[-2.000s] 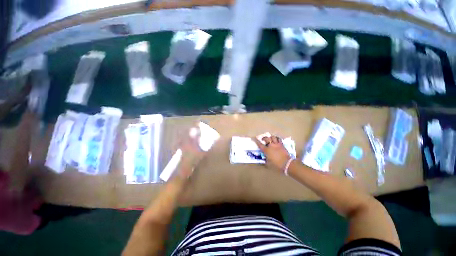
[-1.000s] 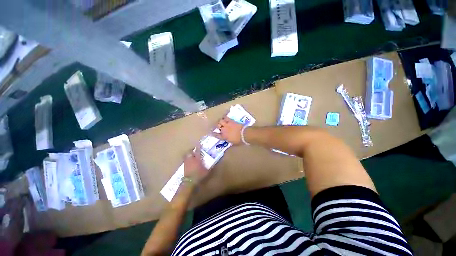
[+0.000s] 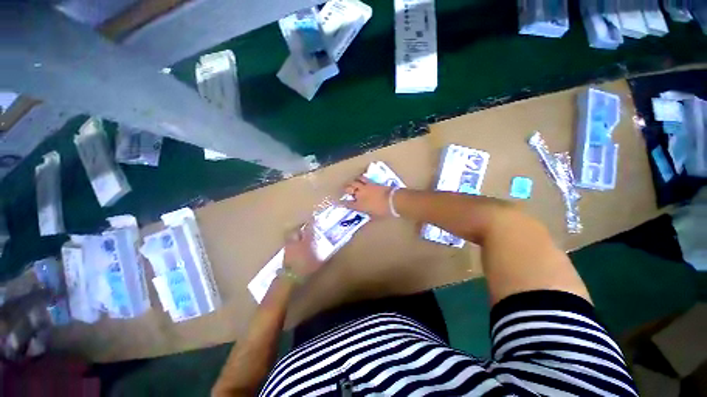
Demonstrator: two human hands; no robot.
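Observation:
In front of me a clear pack with a white card [image 3: 332,237] and a small dark item [image 3: 352,219] lies slanted on the cardboard. My left hand [image 3: 304,252] rests on its lower left end, over a long white card [image 3: 267,277] that sticks out below. My right hand [image 3: 367,197] is on the upper right end, fingers bent over it; a white printed end [image 3: 385,174] shows beyond. Whether the fingers grip or only press is hard to tell. A filled pack [image 3: 463,172] lies partly under my right forearm.
Filled packs [image 3: 180,267] lie at left. A light blue square [image 3: 521,187], a crumpled clear strip [image 3: 560,180] and a clear tray [image 3: 598,139] lie at right. The green conveyor [image 3: 481,77] carries packs. A grey support [image 3: 225,128] slants in. Part of another person shows lower left.
The view has turned and shifted. My hands have come together on the slanted pack, which lay level two seconds ago. Since one second ago they have barely moved.

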